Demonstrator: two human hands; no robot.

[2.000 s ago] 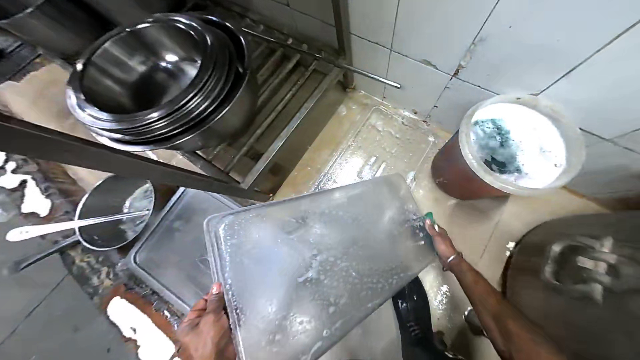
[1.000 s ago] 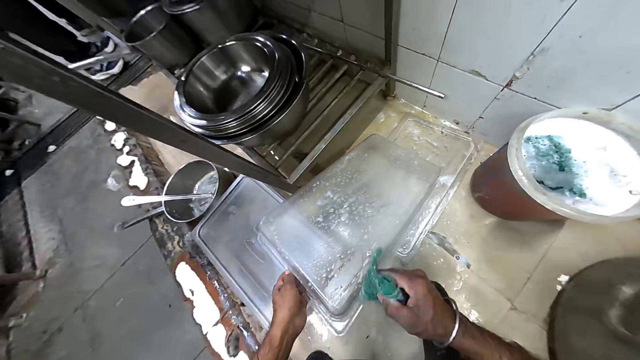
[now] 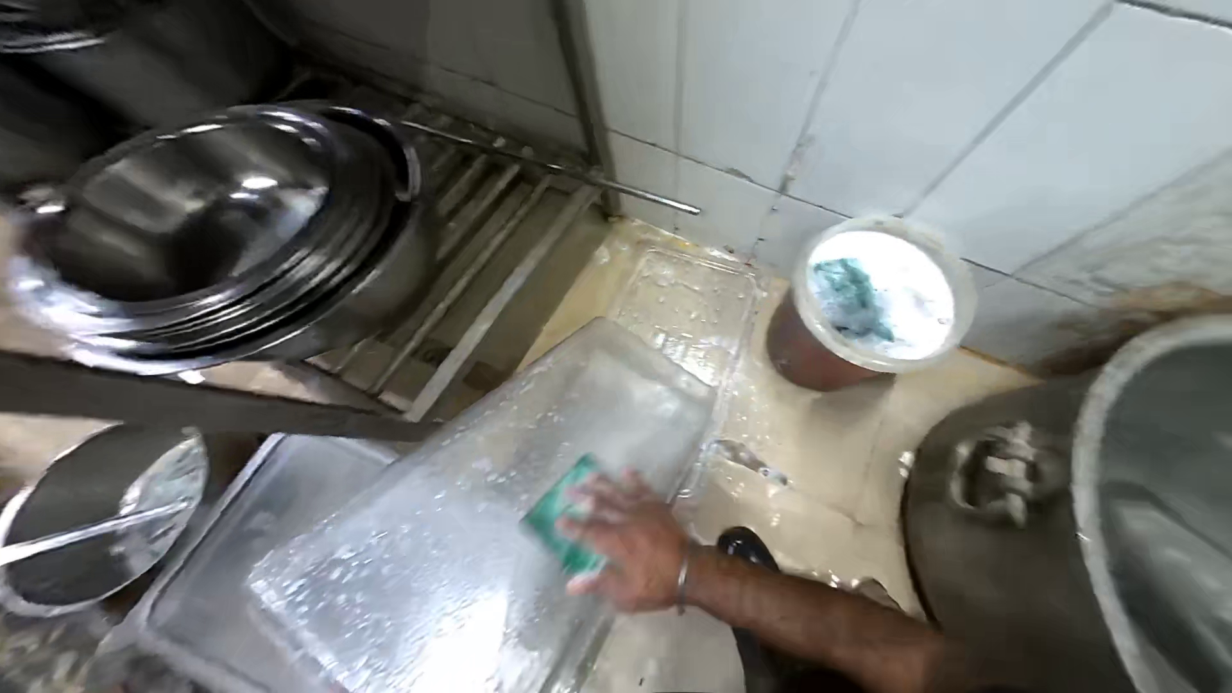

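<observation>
My right hand (image 3: 630, 544) presses a green scouring pad (image 3: 568, 515) flat on the broad face of a wet, clear plastic container (image 3: 423, 539). Its fingers are spread and slightly blurred. The container lies tilted, with drops and suds over its surface. My left hand is out of sight; only a tiny skin-toned spot shows at the bottom edge, too little to read. Another clear plastic tray or lid (image 3: 241, 549) lies partly under the container at left. A clear lid (image 3: 688, 308) rests on the wet floor near the wall.
A bucket (image 3: 876, 298) of suds with green mesh in it stands by the tiled wall. Nested steel bowls (image 3: 241, 231) sit on a slatted metal rack (image 3: 481, 279) at left. Below is a steel pot (image 3: 106, 510) with a long handle across it. Large round metal vessels (image 3: 1011, 539) stand at right.
My right hand with the green pad has moved from the container's near edge onto its broad face. My left hand, at the container's near-left side before, has left the view.
</observation>
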